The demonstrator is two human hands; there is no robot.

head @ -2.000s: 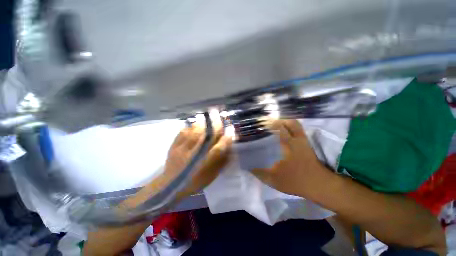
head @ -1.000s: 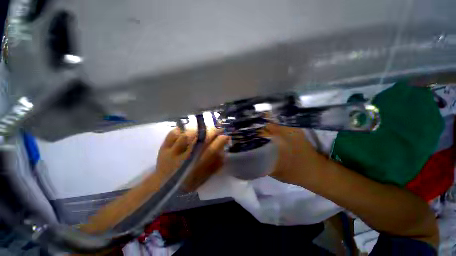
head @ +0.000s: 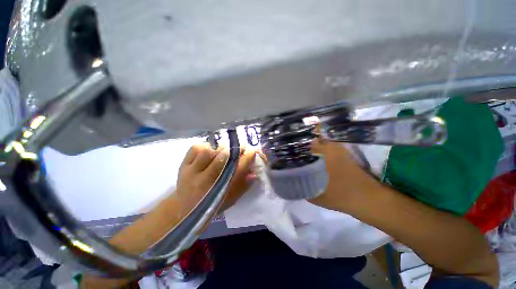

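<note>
The white machine head [head: 237, 51] fills the top of the view. My left hand [head: 206, 172] lies below it at the lit needle area, fingers bent on the white fabric. My right hand [head: 336, 175] is partly hidden behind the ribbed grey tension dial [head: 298, 178]; its fingertips cannot be seen. The white fabric garment piece [head: 317, 226] runs between my hands and hangs over the table's front edge. The chrome guard loop [head: 186, 240] crosses in front of my left hand and forearm. The needle and presser foot are not clear.
A green fabric panel [head: 444, 158] lies right of my right forearm, with red fabric [head: 492, 203] beyond it. Red cloth [head: 195, 257] shows below the table edge. A metal lever [head: 396, 131] sticks out right of the dial. The white table [head: 107, 183] extends left.
The machine head, guard loop and dial look sharper and have shifted in view. The white fabric hangs wider to the right than two seconds ago. Both hands stay near the needle area.
</note>
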